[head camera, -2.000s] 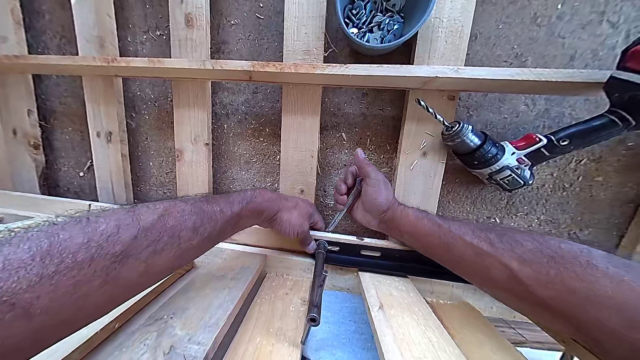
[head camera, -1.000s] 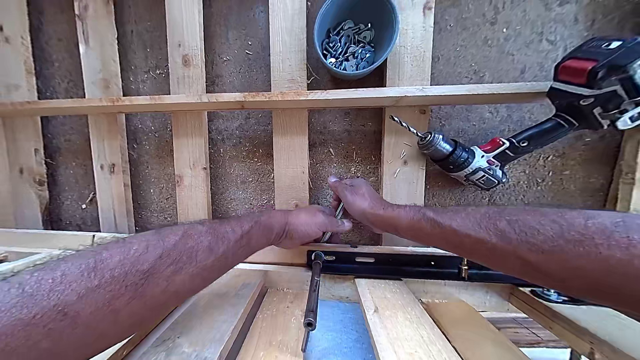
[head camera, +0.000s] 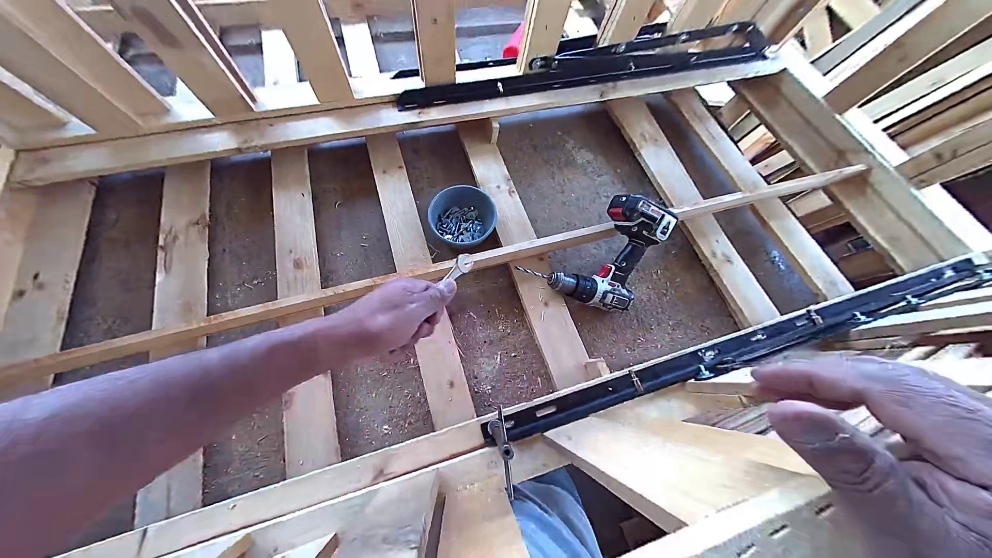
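Observation:
My left hand (head camera: 399, 311) is closed around a metal wrench (head camera: 459, 266), whose end points up toward a grey bucket of bolts and washers (head camera: 463, 216). My right hand (head camera: 883, 442) is at the lower right, fingers spread and holding nothing, near a black metal rail (head camera: 604, 391) along the wooden frame's near side. At the left end of that rail a slim metal tool with a handle (head camera: 503, 446) stands across the frame edge. A cordless drill (head camera: 612, 260) with a bit fitted lies beyond the rail, leaning over the long thin wooden strip (head camera: 341, 293).
Wooden slats (head camera: 295, 310) cross the frame over a dusty brown floor. A second black metal rail (head camera: 581, 71) is fixed along the far beam (head camera: 263, 133). Upright slats stand behind it, and more boards are stacked at the right (head camera: 930, 155).
My hands were close together on a metal tool; now they are far apart, the left holding the wrench and the right having moved away to the right. The view has shifted widely.

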